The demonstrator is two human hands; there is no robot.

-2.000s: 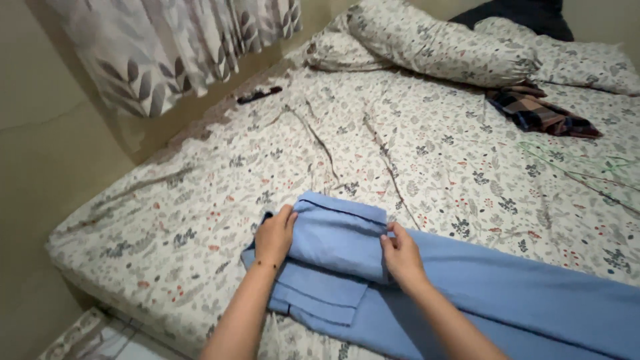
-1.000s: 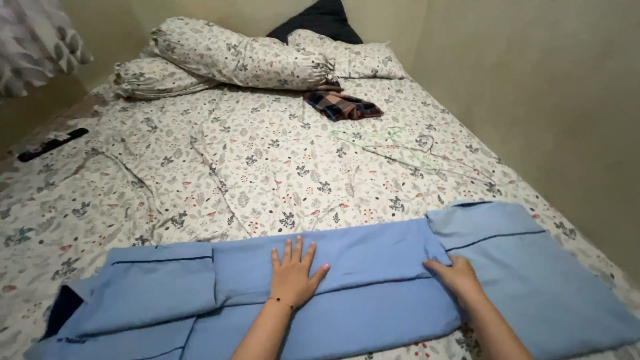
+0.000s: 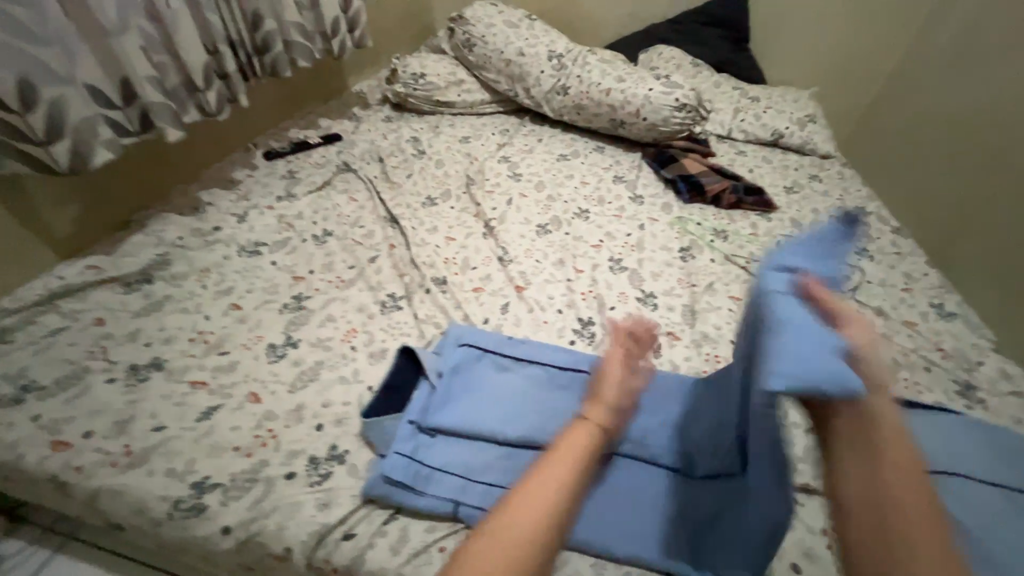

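A blue garment [image 3: 512, 400] with dark piping lies folded lengthwise on the bed, its dark-lined collar at the left. My right hand [image 3: 848, 328] grips the garment's right end and holds it up off the bed, bent upward. Blurred by motion, my left hand [image 3: 628, 364] is over the garment's upper edge near the middle, fingers apart and holding nothing; whether it touches the cloth cannot be told. A second blue piece of cloth [image 3: 976, 456] with dark piping lies at the lower right, partly hidden behind my right forearm.
The bed has a floral sheet [image 3: 320, 320]. A bolster [image 3: 576, 76], pillows [image 3: 744, 108] and a black cushion [image 3: 704, 36] lie at its head, near a plaid cloth [image 3: 708, 180]. A dark, slim object [image 3: 302, 146] rests near the left wall, below a leaf-print curtain [image 3: 160, 72].
My right hand has lifted the garment's right end, which lay flat one second ago. My left hand, earlier spread on the cloth, has moved to its upper edge. The view has swung left.
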